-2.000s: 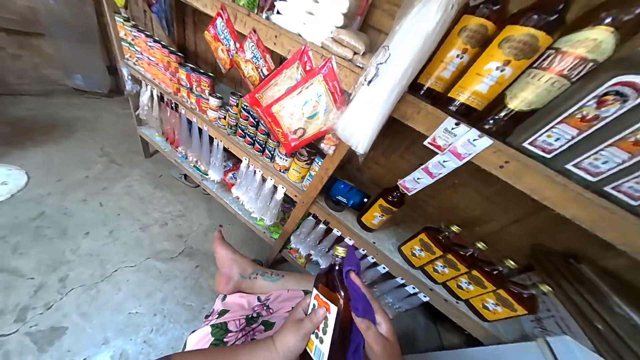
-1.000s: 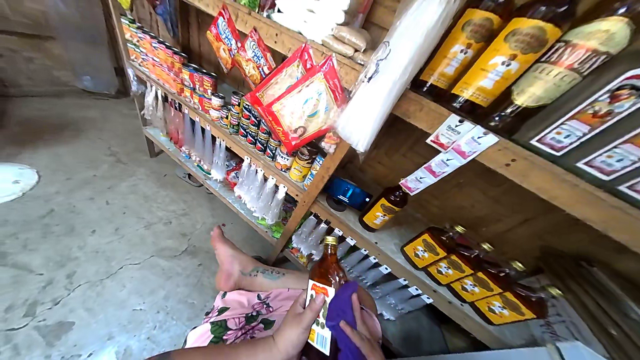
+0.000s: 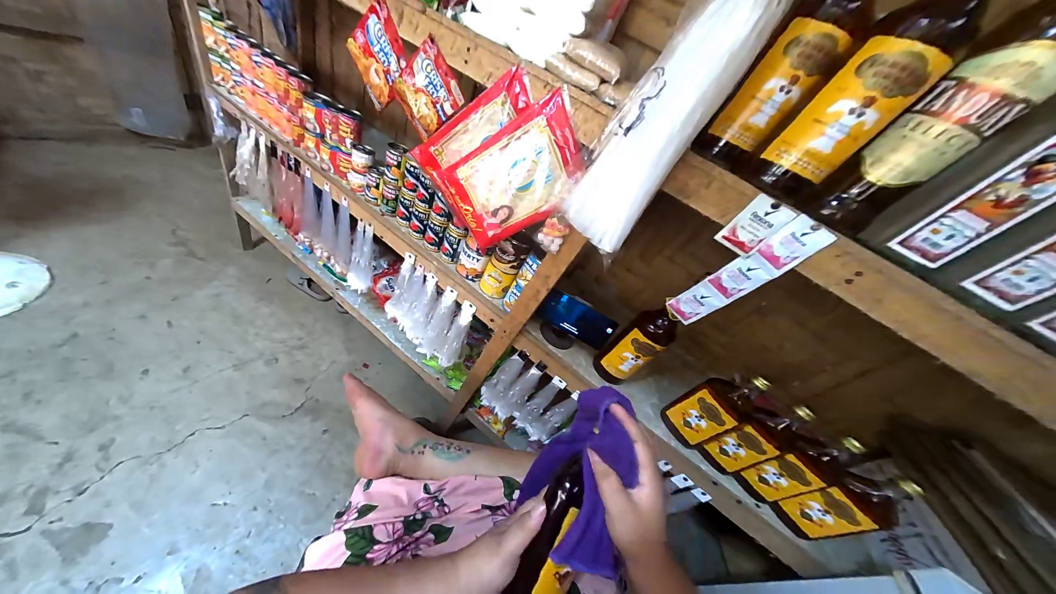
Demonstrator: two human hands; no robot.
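A dark glass liquor bottle (image 3: 541,536) with a yellow label stands tilted over my lap, its neck and cap hidden by a purple cloth (image 3: 596,495). Around the bottle's side my left hand (image 3: 510,540) is closed. My right hand (image 3: 631,487) grips the purple cloth and presses it against the upper part of the bottle. Beyond the hands, another liquor bottle (image 3: 634,351) with a yellow label stands on the shelf, near a blue device (image 3: 577,319).
A wooden shelf (image 3: 528,301) holds cans (image 3: 429,223) and hanging plastic bags (image 3: 429,318). Flat bottles (image 3: 759,462) lie at the right; large bottles (image 3: 858,107) stand on the upper shelf (image 3: 891,289). Red snack packs (image 3: 511,165) hang ahead. My bare foot (image 3: 371,429) rests on the concrete floor.
The bottle has turned, so a yellow label shows instead of the white one. My right hand has moved up with the purple cloth, which now covers the bottle's neck and cap.
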